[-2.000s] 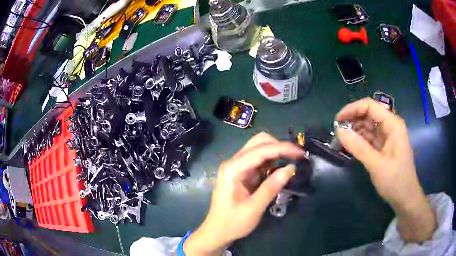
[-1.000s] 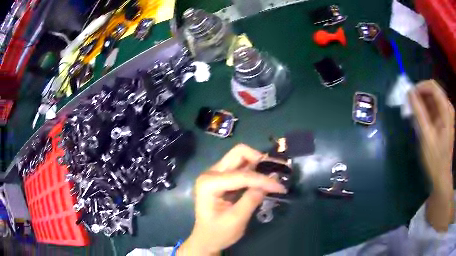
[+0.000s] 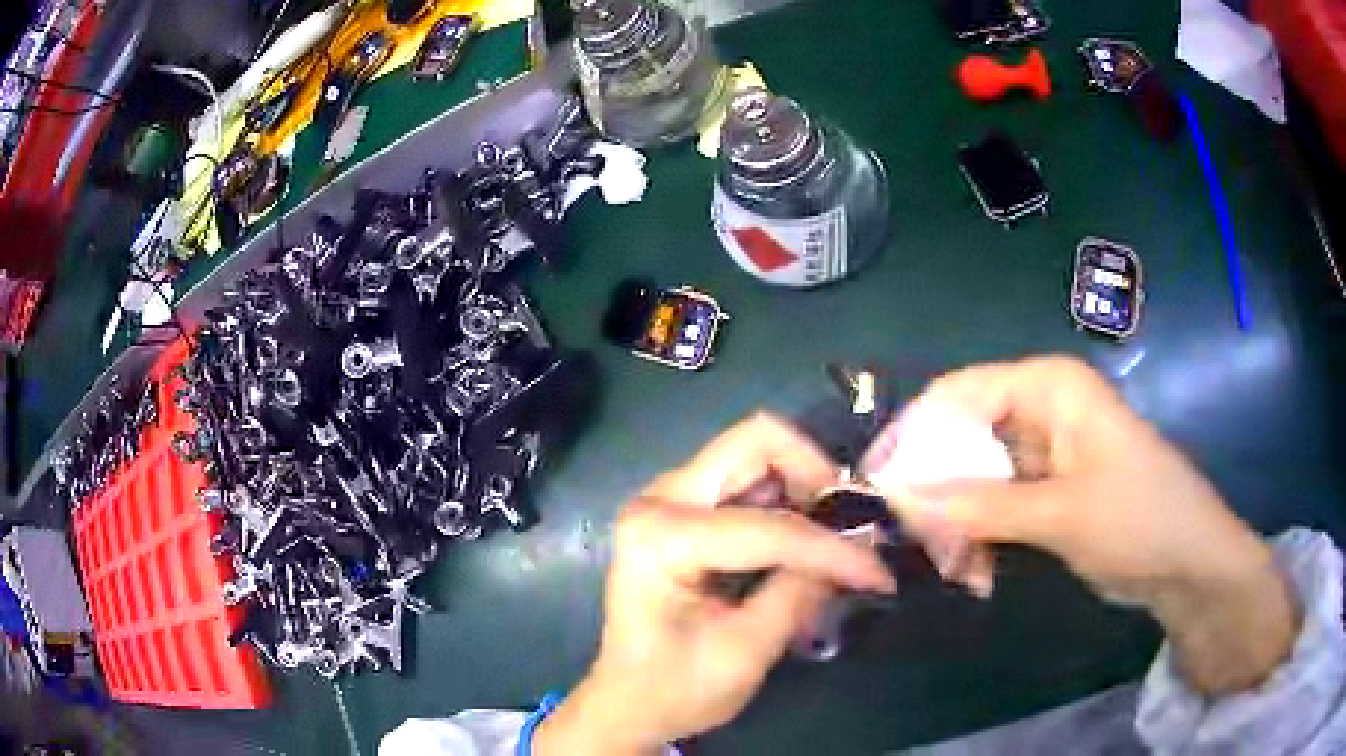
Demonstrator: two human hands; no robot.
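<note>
My left hand (image 3: 709,576) holds a smartwatch case (image 3: 852,507) between thumb and fingers near the front of the bench. Its upper rim shows; the rest is hidden by my fingers. My right hand (image 3: 1085,488) holds a white wipe (image 3: 945,448) against the right side of the case. A small gold-coloured flex cable (image 3: 862,392) shows just above the case. Part of a silver clamp (image 3: 816,638) shows below my left fingers, blurred.
A large heap of black and silver clamps (image 3: 362,355) lies at left, partly over a red tray (image 3: 155,569). Two clear bottles (image 3: 797,192) stand at the back. An open watch (image 3: 679,327), a lit watch (image 3: 1107,287), a dark watch (image 3: 1004,179), a red piece (image 3: 1004,77) and a blue stick (image 3: 1218,214) lie around.
My right hand released a clamp, picked up a white piece at right, and now has it at the case. The right-hand white paper is gone from the bench. My left hand still holds the case.
</note>
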